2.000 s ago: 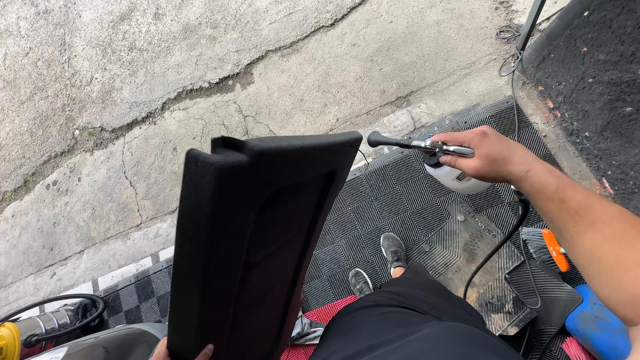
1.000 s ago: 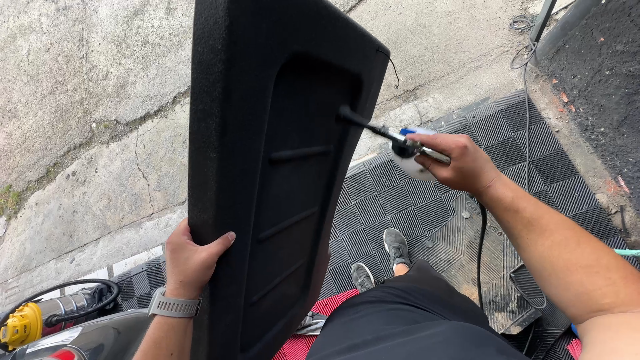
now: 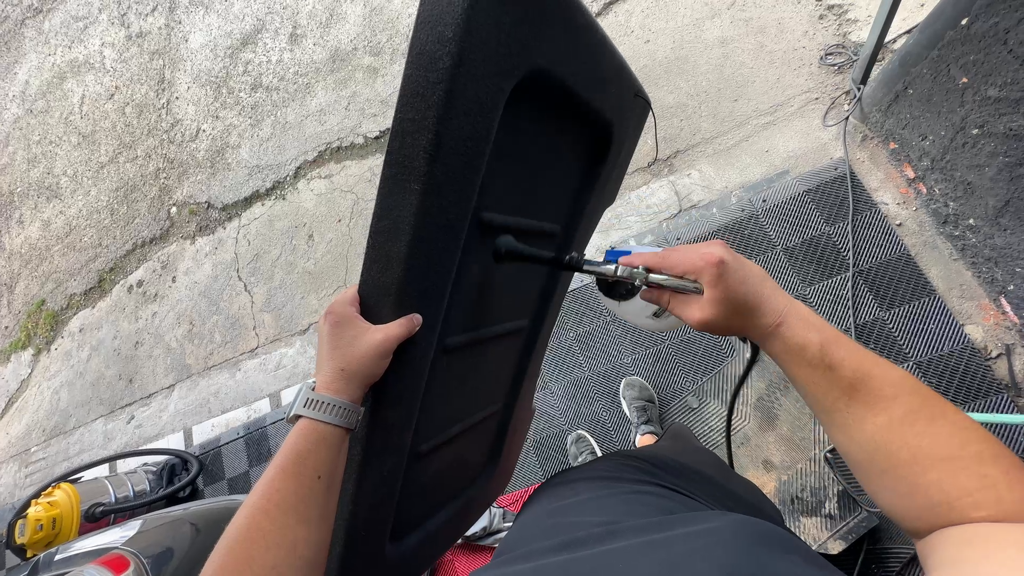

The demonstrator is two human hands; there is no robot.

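Note:
A large black carpeted panel [image 3: 432,200], with a recessed middle and raised ribs, stands tilted in front of me. My left hand [image 3: 356,344] grips its left edge, thumb on the face, fingers hidden behind it. In my right hand [image 3: 712,288] is an air-fed cleaning gun [image 3: 632,274] with a metal body, a black flared nozzle and a white bottle [image 3: 652,314] below. The nozzle lies over the panel's recess near a rib; whether it touches cannot be told. A black hose [image 3: 740,400] hangs below my right hand.
Black interlocking floor tiles [image 3: 592,376] lie under my feet, with cracked concrete [image 3: 304,224] beyond. A yellow and steel vacuum [image 3: 52,516] with a hose stands lower left beside a dark car [image 3: 180,528]. Thin cable [image 3: 848,184] runs down by a post on the right.
The panel has come up and across the view, and my left hand now shows higher on its edge. My right hand has brought the gun's nozzle over the panel's face from beside its upper corner.

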